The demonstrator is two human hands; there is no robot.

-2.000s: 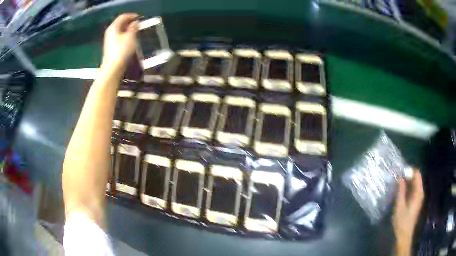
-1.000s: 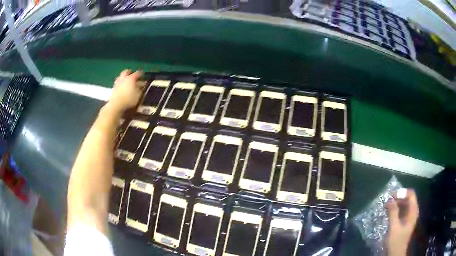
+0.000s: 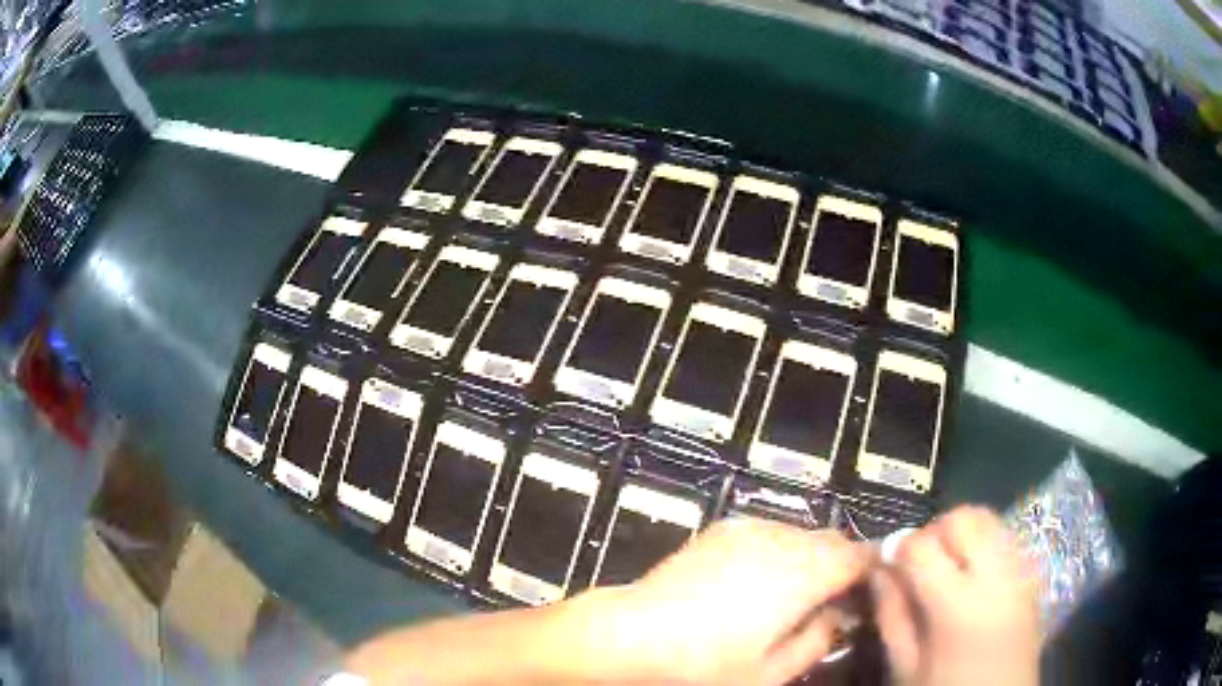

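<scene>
A black blister tray (image 3: 365, 181) holds rows of smartphone units (image 3: 524, 322) with dark screens and pale gold borders. Its top left pocket is empty. My left hand (image 3: 751, 603) reaches across the tray's lower right part. Its fingers are closed on a dark object (image 3: 858, 633), seemingly a smartphone unit, mostly hidden by my hands. My right hand (image 3: 968, 596) meets it there, fingers bent at the object. A small white thing (image 3: 895, 541) shows at its fingertips; I cannot tell if it is held or worn. A clear plastic bag (image 3: 1068, 536) lies behind my right hand.
The dark green bench (image 3: 174, 308) carries a white strip (image 3: 1072, 402) on both sides of the tray. Another dark rack or tray stack (image 3: 81, 181) stands at left. A raised shelf with trays (image 3: 1019, 67) is at top right. Brown cardboard (image 3: 208, 596) shows at lower left.
My left hand has left the tray's top left corner, where a pocket now shows empty, and come to the lower right. My right hand has moved left off the bag to meet it.
</scene>
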